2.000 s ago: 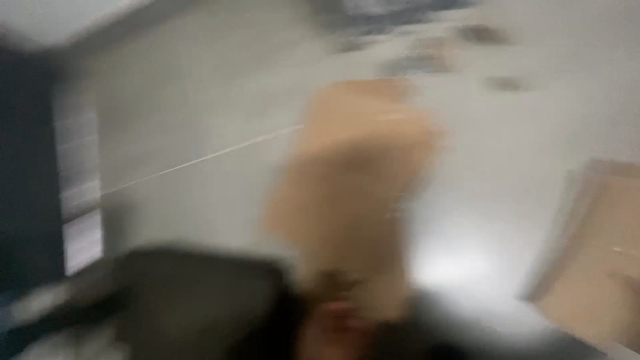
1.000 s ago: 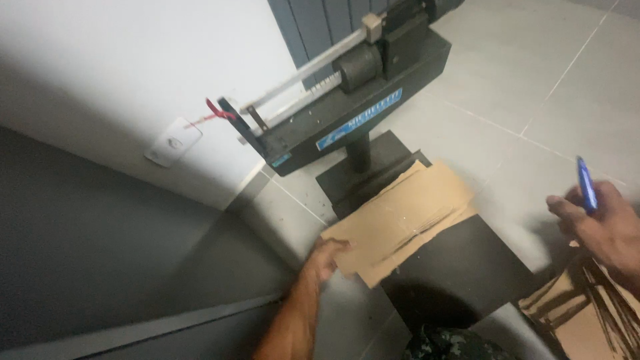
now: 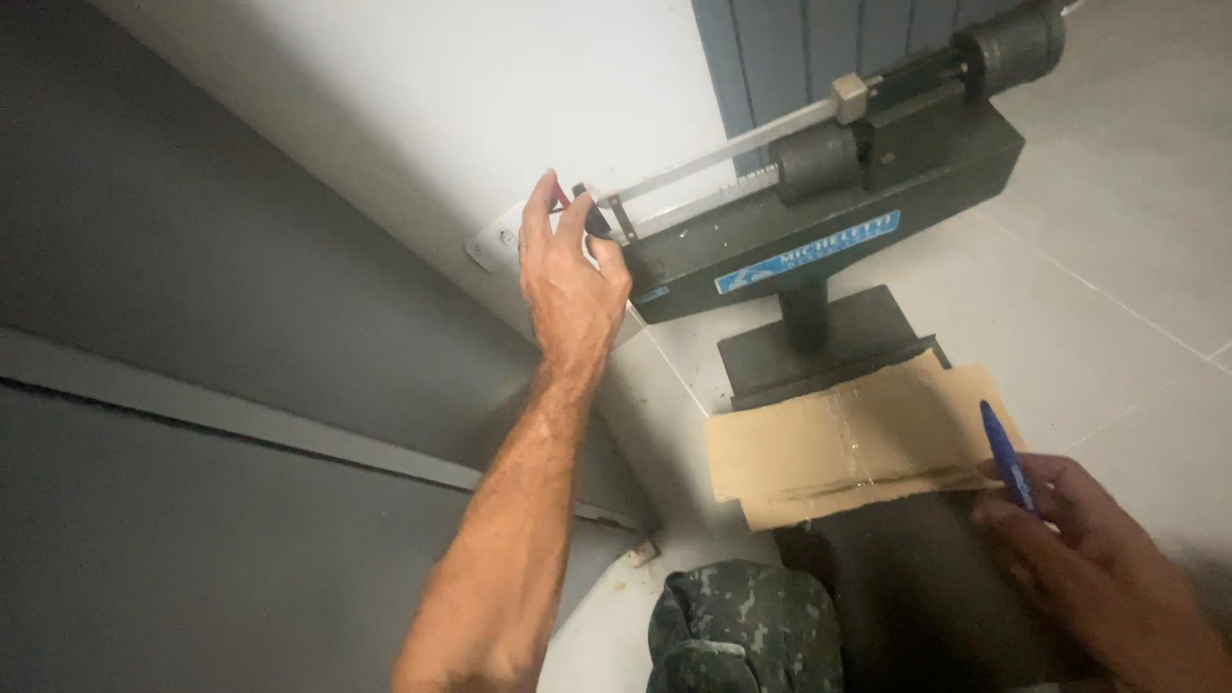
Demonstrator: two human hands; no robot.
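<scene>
My left hand (image 3: 576,265) is at the left end of the beam of a dark green platform scale (image 3: 828,231), its thumb and fingers around the dark end piece beside a red part. Whether the fingers press on that piece cannot be told. A blue pen (image 3: 1007,457) is held in my right hand (image 3: 1068,539), near the right edge of flattened brown cardboard (image 3: 837,443). The cardboard lies on the scale's dark platform. A sliding weight (image 3: 849,98) sits on the upper bar, and a dark cylindrical weight (image 3: 816,162) is on the lower one.
A wall socket plate (image 3: 496,241) is behind my left hand. Grey panels (image 3: 241,366) fill the left side. Grey floor tiles (image 3: 1107,289) extend at the right. My knee in camouflage cloth (image 3: 746,626) is at the bottom.
My left hand has left the cardboard's left edge and moved up to the end of the scale beam. My right hand, still with the pen, is now beside the cardboard's right edge.
</scene>
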